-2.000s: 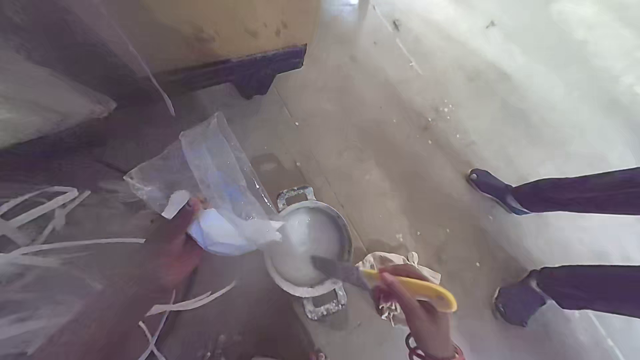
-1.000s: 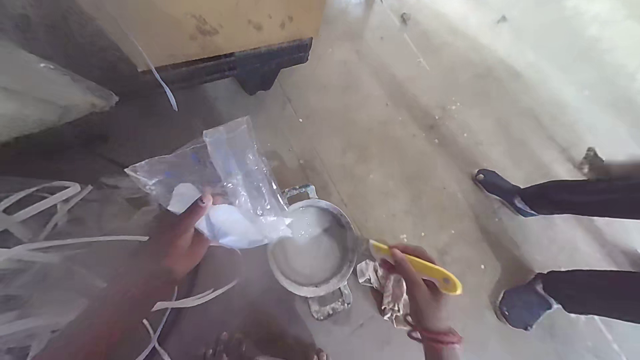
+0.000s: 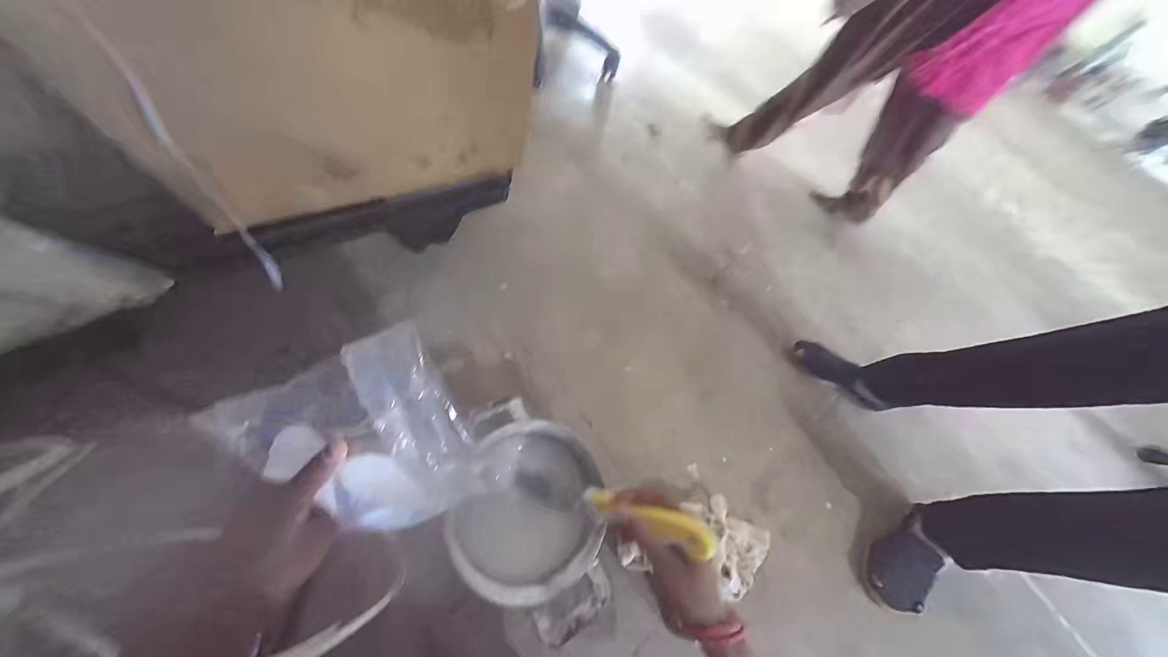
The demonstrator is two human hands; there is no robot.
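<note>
My left hand (image 3: 297, 525) grips a clear plastic bag (image 3: 401, 411) with white material inside, its open end over the rim of a round metal pot (image 3: 465, 561) with two handles. Cloudy whitish liquid (image 3: 525, 538) fills much of the pot. On the pot's right side, my right hand (image 3: 671, 557) holds a tool by its yellow handle (image 3: 675, 527); the tool's far end reaches into the pot and is blurred. A crumpled, stained cloth or paper (image 3: 744, 552) lies on the floor beside my right hand.
A person in dark trousers (image 3: 1022, 365) stands at the right. Another person's legs (image 3: 899, 137) show at the upper right. A tan cabinet or box (image 3: 365, 100) stands at the upper left, and pale strips (image 3: 338, 634) lie at the lower left.
The view has shifted upward, bringing another person's legs into sight. The tool's blade, plainly visible two seconds ago, is now hard to make out in the pot.
</note>
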